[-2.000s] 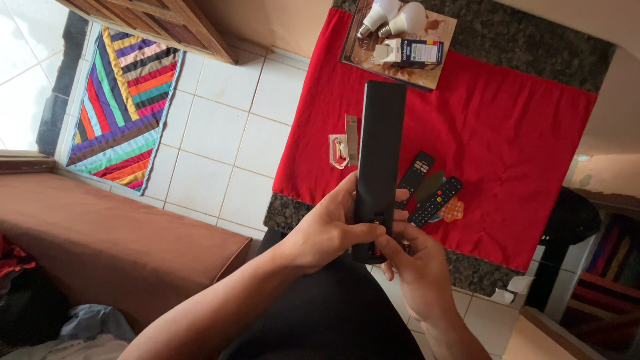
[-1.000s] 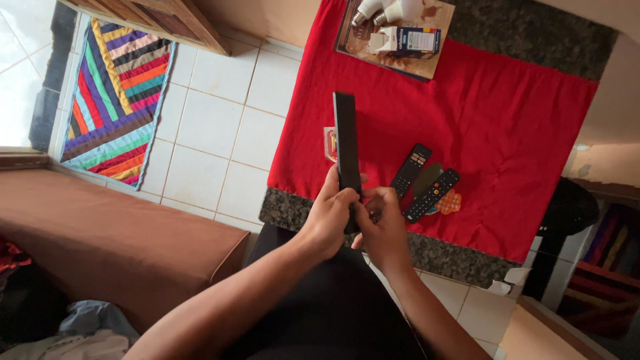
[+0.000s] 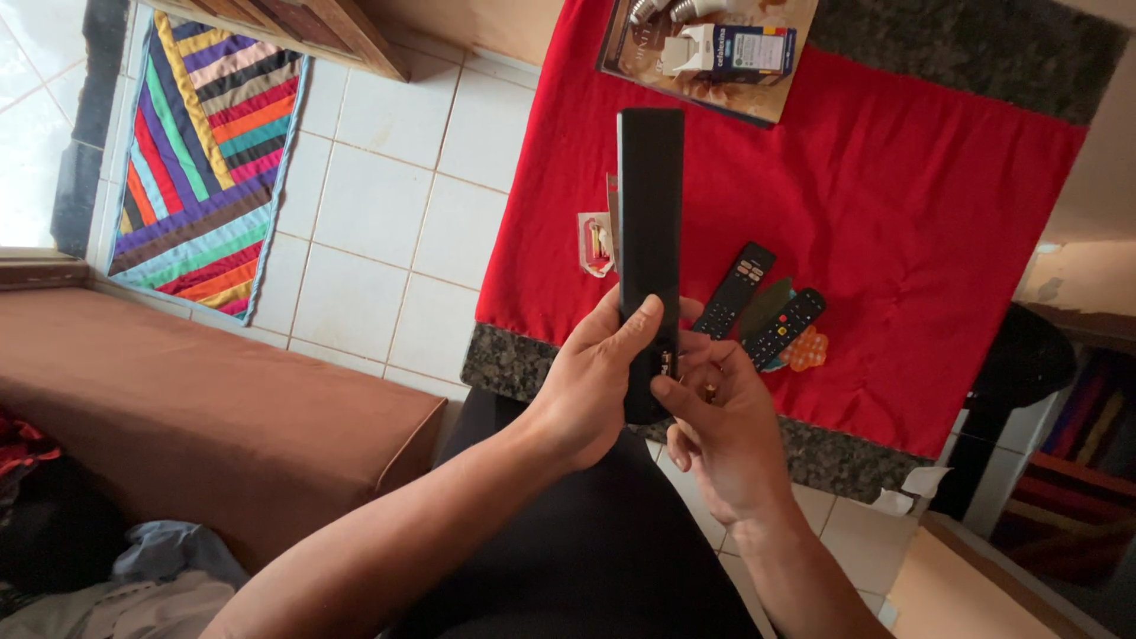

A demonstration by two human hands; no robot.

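Observation:
A long black remote control (image 3: pixel 650 204), its broad back face up, is upright in the view over the table. My left hand (image 3: pixel 590 382) is closed around its lower part, thumb on the face. Near its lower right edge a small opening shows a metallic battery end (image 3: pixel 666 362). My right hand (image 3: pixel 728 426) touches that edge with the thumb; a small gold-and-dark battery (image 3: pixel 710 391) shows between its fingers, partly hidden. Two other black remote controls, one left (image 3: pixel 735 288) and one right (image 3: pixel 788 327), lie on the red cloth (image 3: pixel 905 266). An opened battery pack (image 3: pixel 595 243) lies left of the held remote.
Light bulbs (image 3: pixel 697 9) and an opened medicine box (image 3: pixel 754 53) rest on a magazine (image 3: pixel 763 102) at the table's far side. Dark granite (image 3: pixel 510 359) edges the table. A brown couch (image 3: pixel 222 382) stands left, with a striped rug (image 3: pixel 209 169) beyond on the tiles.
The held remote has turned from nearly edge-on to showing its broad face. My right hand's fingers have spread beside its lower edge, and the small battery now shows between them.

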